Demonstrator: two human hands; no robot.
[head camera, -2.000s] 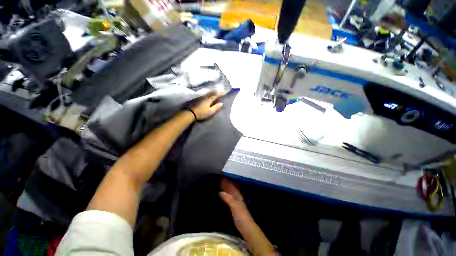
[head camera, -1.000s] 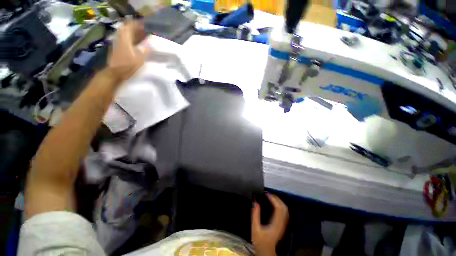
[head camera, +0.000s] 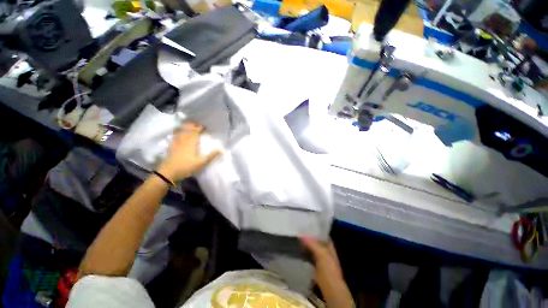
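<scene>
A garment panel (head camera: 264, 162), pale grey-white side up, lies over the table's front edge left of the needle, with a grey band across its lower end. My left hand (head camera: 187, 153) lies on the panel's left part with its fingers apart. My right hand (head camera: 321, 255) holds the panel's lower right edge below the table front; some fingers are hidden. The presser foot and needle (head camera: 364, 117) are to the right, clear of the panel. A dark corner of fabric shows beside the panel, nearest the needle.
The sewing machine (head camera: 432, 99) stands at the right. Black snips (head camera: 452, 187) and pale cut pieces (head camera: 393, 150) lie right of the needle. Red and yellow loops (head camera: 526, 236) are at the far right edge. Stacked dark panels (head camera: 135, 90) and a grey box (head camera: 51, 30) are at left.
The panel showed its dark side; now its pale side covers it. My left hand moved from the upper left down onto the fabric. My right hand stays near the table's front edge.
</scene>
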